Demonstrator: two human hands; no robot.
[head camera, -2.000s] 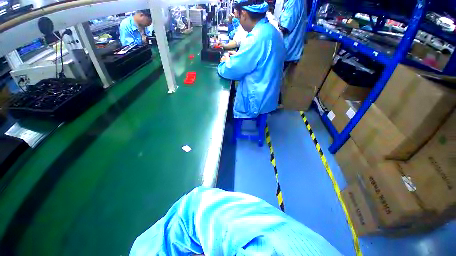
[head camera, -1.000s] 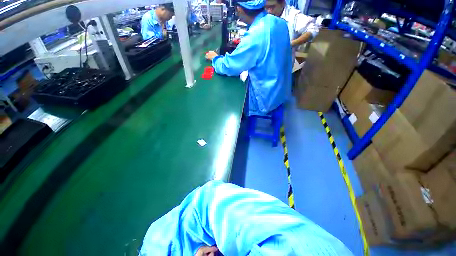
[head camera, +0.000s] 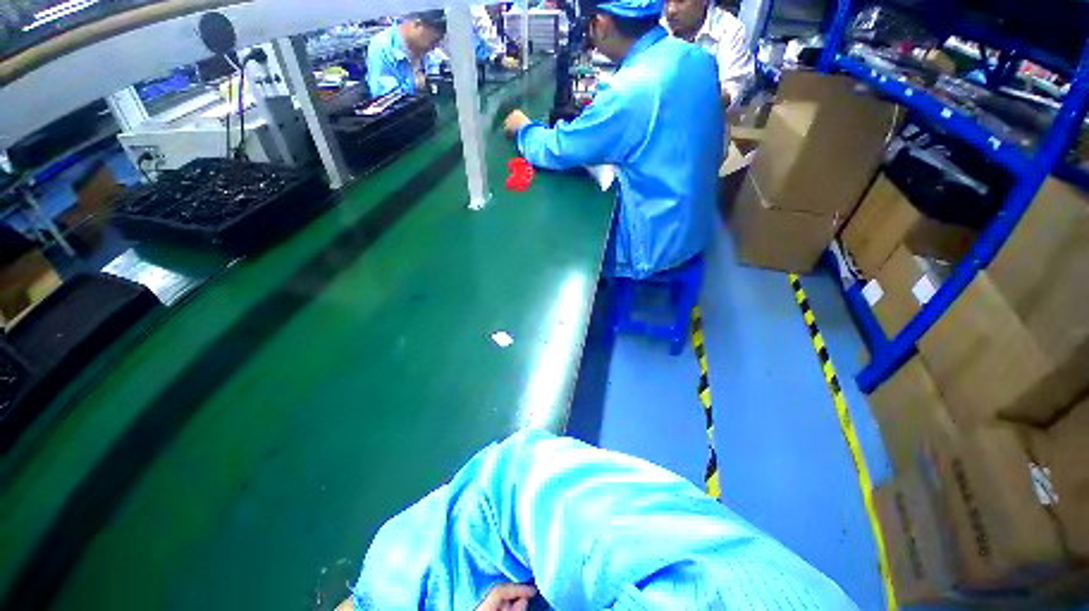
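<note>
A light blue sleeve of mine (head camera: 573, 513) fills the bottom middle, bent over the green bench top (head camera: 358, 382). Part of one of my hands (head camera: 510, 596) shows at the bottom edge, tucked against the sleeve with its fingers bent. I cannot tell which hand it is, or whether it holds anything. A sliver of skin (head camera: 346, 605) shows at the sleeve's left end, cut off by the frame. A small white paper scrap (head camera: 502, 339) lies on the green top beyond the sleeve. Pale specks lie just left of the sleeve.
Red pieces (head camera: 520, 174) lie near a seated person in blue (head camera: 669, 155). A white post (head camera: 469, 119) stands on the bench. Black trays (head camera: 215, 201) line the left. Cardboard boxes (head camera: 979, 370) and a blue rack (head camera: 991, 215) stand right of the taped floor.
The view has turned left, so the bench and people sit further right. Fingers have come into view at the bottom. The seated person's arm now reaches out over the bench.
</note>
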